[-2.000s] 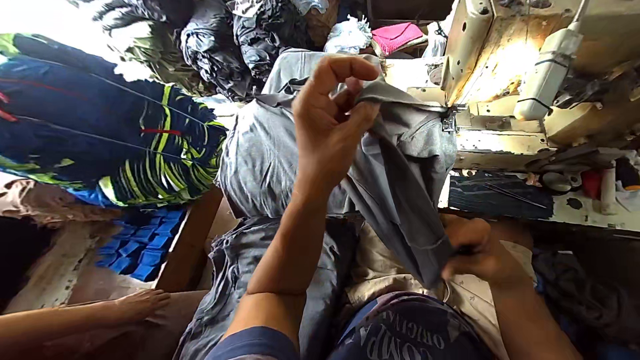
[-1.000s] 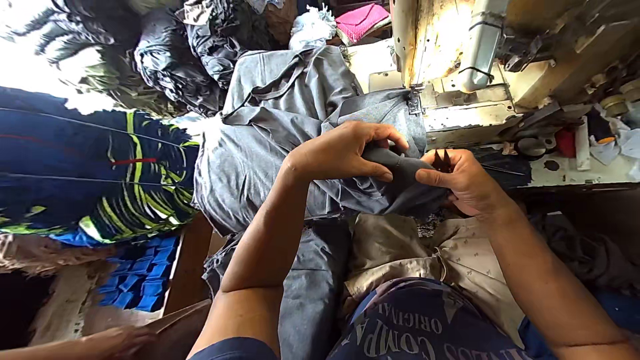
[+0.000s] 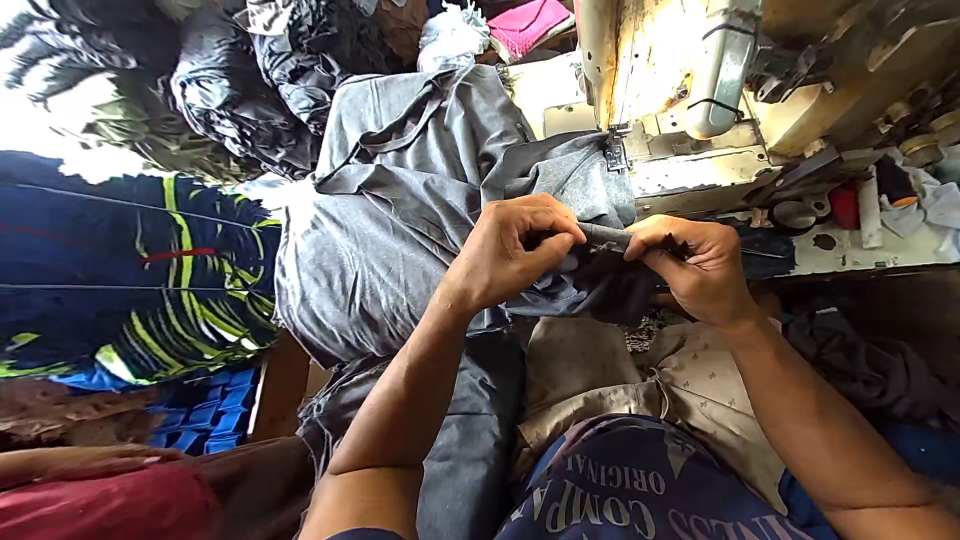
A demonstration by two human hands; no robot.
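A grey knit fabric edge [image 3: 606, 237] is stretched between my two hands, just in front of the sewing machine. My left hand [image 3: 517, 251] pinches it between thumb and fingers. My right hand [image 3: 690, 262] grips its other end, and a small dark pointed tool, its kind unclear, pokes out of that palm. Behind them the grey garment [image 3: 375, 255] lies spread and bunched, with one part running up to the sewing machine's presser foot [image 3: 616, 146]. Darker cloth hangs below my fingers.
Bundled dark cloths [image 3: 232, 90] are piled behind. Tied navy and lime fabric [image 3: 135, 262] stands at left above blue cloth pieces [image 3: 214, 412]. The sewing machine [image 3: 675, 75] fills the upper right. Another person's hand [image 3: 90, 459] and red clothing show at lower left.
Two seconds ago my left hand was raised and my right hand low, with grey cloth hanging between them. Both hands have since come together in front of the machine, and the fabric edge is now level.
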